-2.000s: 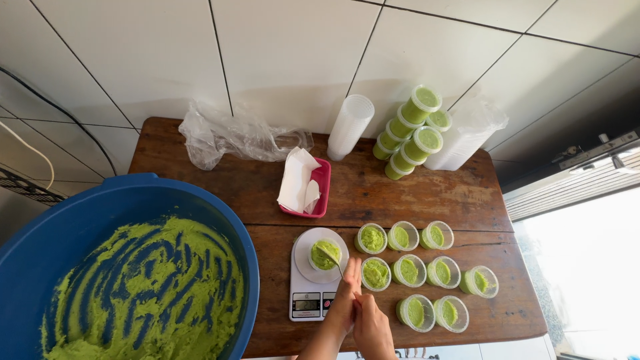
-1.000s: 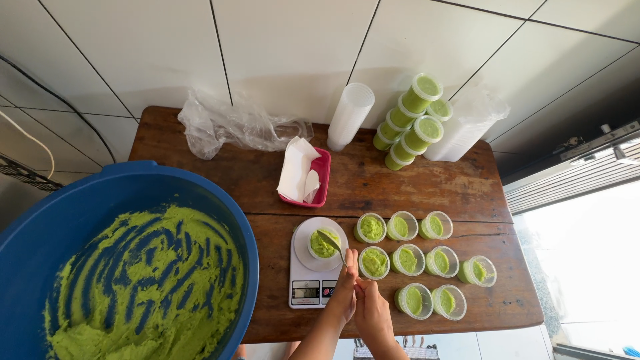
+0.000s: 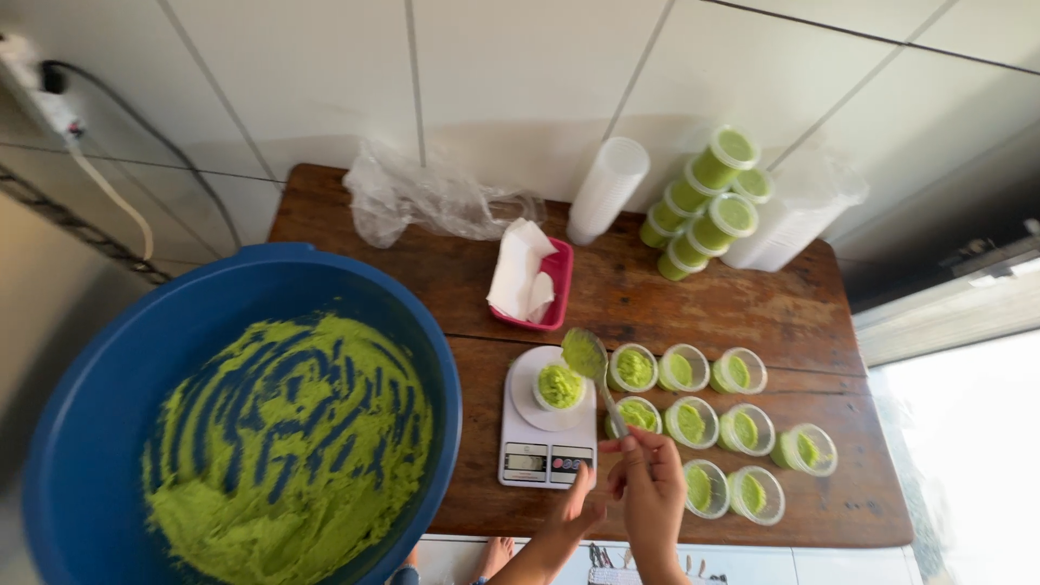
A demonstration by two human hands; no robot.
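My right hand (image 3: 652, 479) grips the handle of a metal spoon (image 3: 605, 370), whose bowl is coated with green paste and hangs just right of a filled plastic cup (image 3: 560, 386). That cup stands on the round plate of a white digital kitchen scale (image 3: 518, 431). With fingers spread and nothing in it, my left hand (image 3: 575, 512) is at the scale's lower right corner, near its buttons. Several open clear cups (image 3: 691, 422) of green paste stand in rows right of the scale. More green paste (image 3: 292, 439) is smeared inside a large blue plastic tub (image 3: 449, 422) at the left.
A pink plastic basket (image 3: 561, 284) with white paper stands behind the scale. Along the wall are a crumpled plastic bag (image 3: 431, 199), nested empty cups (image 3: 608, 191), stacked lidded green cups (image 3: 703, 203) and a stack of white plastic lids (image 3: 792, 215). The wooden table's (image 3: 731, 313) front edge is near my hands.
The spoon has lifted out of the cup on the scale and moved right. My hands, together around the spoon's handle before, are now apart; the left one has let go.
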